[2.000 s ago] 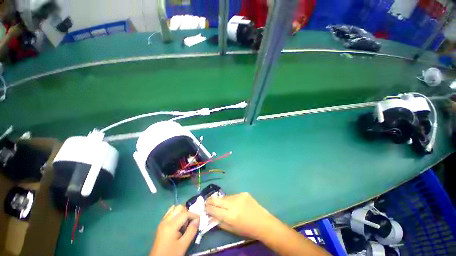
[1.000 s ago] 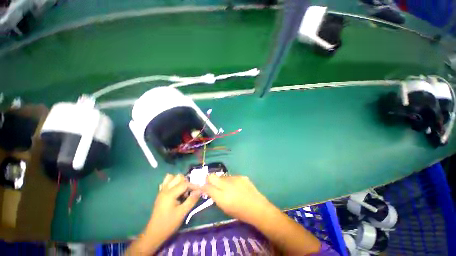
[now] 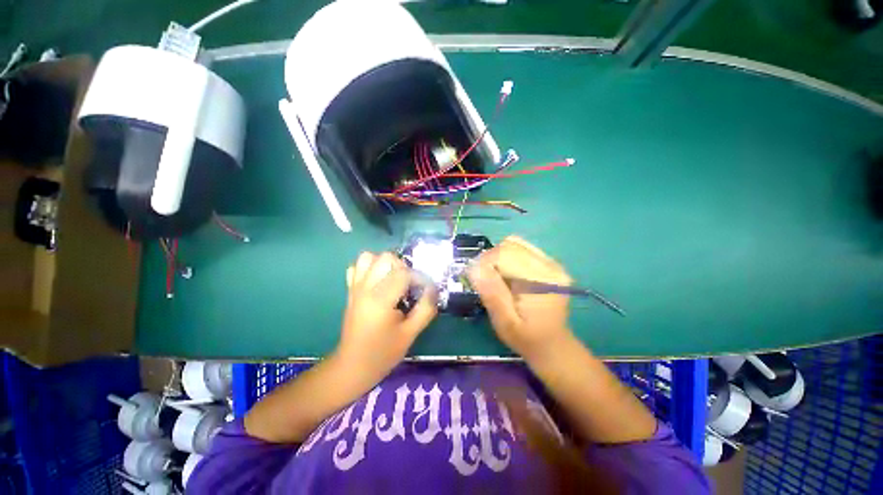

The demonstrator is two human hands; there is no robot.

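Note:
The black lens module with a bright, overexposed board lies at the bench's near edge. My left hand grips its left side. My right hand holds slim dark tweezers like a pen; their far end sticks out to the right, and the tips at the board are hidden by the fingers. An open white-and-black camera housing stands just beyond. Red, yellow, blue and black wire leads come out of it, some with small white connectors. A thin yellow-green lead runs down to the module.
A second camera housing stands at the left with wires hanging out. A brown cardboard box at far left holds a black module. Blue crates with white-and-black units are below the bench edge. A metal post rises at the back.
The view has tilted down and closer, so the hands and housings appear higher and the wearer's purple shirt shows more. Tweezers now show in my right hand. The white strip below the module is no longer visible.

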